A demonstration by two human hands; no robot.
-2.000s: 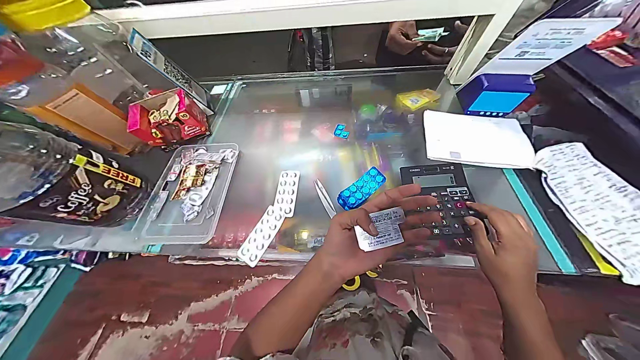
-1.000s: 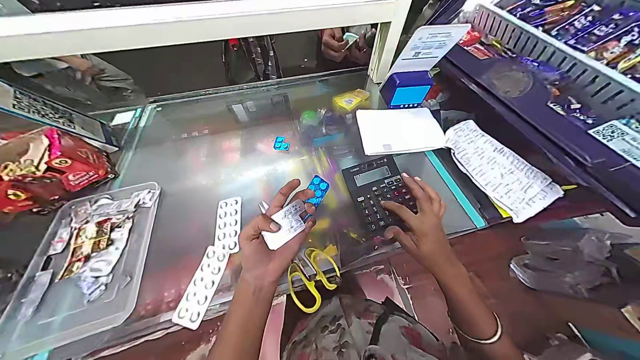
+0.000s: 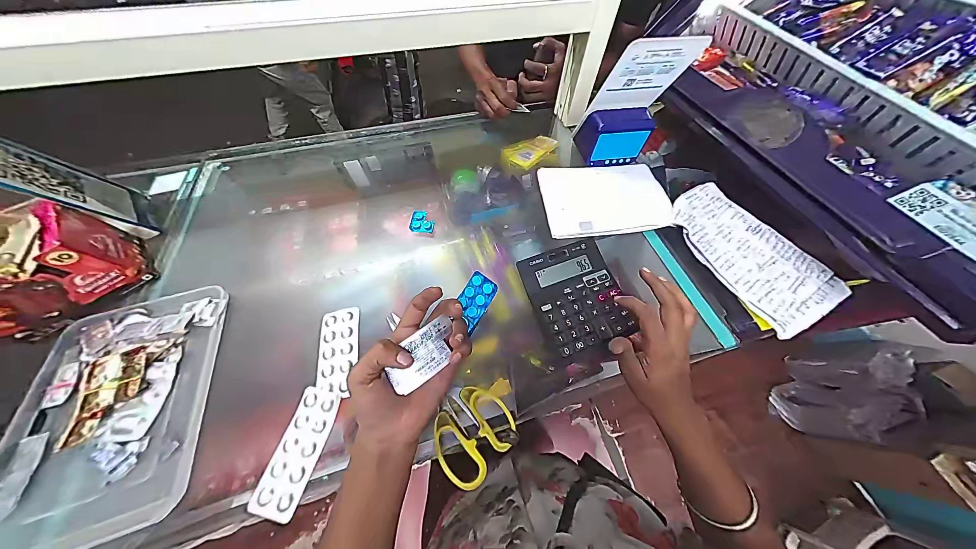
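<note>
My left hand [image 3: 408,374] holds a small printed foil blister piece [image 3: 422,357] between thumb and fingers. Just beyond its fingertips lies a blue blister strip [image 3: 478,300] on the glass counter. My right hand [image 3: 657,335] hovers at the right edge of a black Casio calculator [image 3: 579,297], fingers apart and holding nothing. Scissors with yellow handles [image 3: 465,450] lie at the counter's near edge, their blades partly hidden by my left hand. Two white blister strips [image 3: 339,343] [image 3: 293,457] lie left of that hand, ends overlapping. A small blue blister piece [image 3: 421,223] rests farther back.
A plastic tray [image 3: 200,404] of packets stands left. An open notebook [image 3: 606,200], handwritten sheets [image 3: 762,255] and a blue device with a screen [image 3: 616,141] are at right, beside a grey basket of packets [image 3: 839,84]. Another person's hands [image 3: 518,80] show beyond the counter.
The view has swung to the right. My right hand has drawn back from the calculator keys towards its right edge. The left hand still holds the foil piece.
</note>
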